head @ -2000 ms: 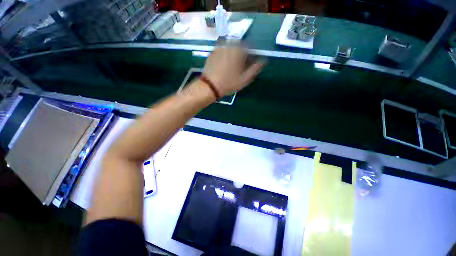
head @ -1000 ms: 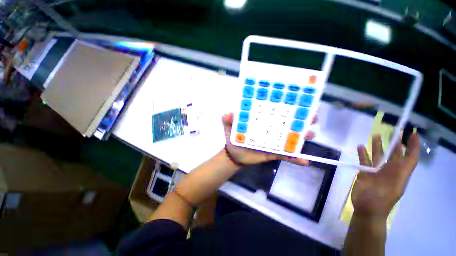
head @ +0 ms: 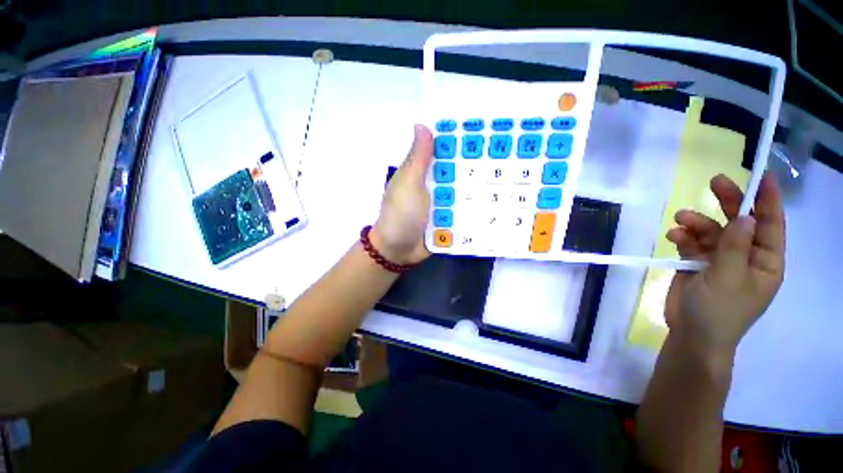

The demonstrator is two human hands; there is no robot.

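A white plastic front housing (head: 594,102) is held up above the bench, its front facing me. Its left side carries a keypad (head: 499,185) with blue, white and orange keys. The slot above the keys and the large right window are see-through. My left hand (head: 407,203) grips the housing's left edge, with its fingers hidden behind it. My right hand (head: 730,254) holds the lower right corner between thumb and fingers. The black fixture (head: 439,291) lies below and behind the housing, partly covered by it, with a white rectangle showing.
A half-assembled unit (head: 296,208) with a green circuit board (head: 229,217) lies at left. Stacked sheets (head: 60,166) are at far left. A yellow sheet (head: 712,162) and clear plastic (head: 788,159) are at right. An open carton (head: 242,337) stands below the bench edge.
Two seconds ago my left arm reached over the conveyor; since then the housing has come into both hands. My right hand, apart from the frame's corner a second ago, now holds it.
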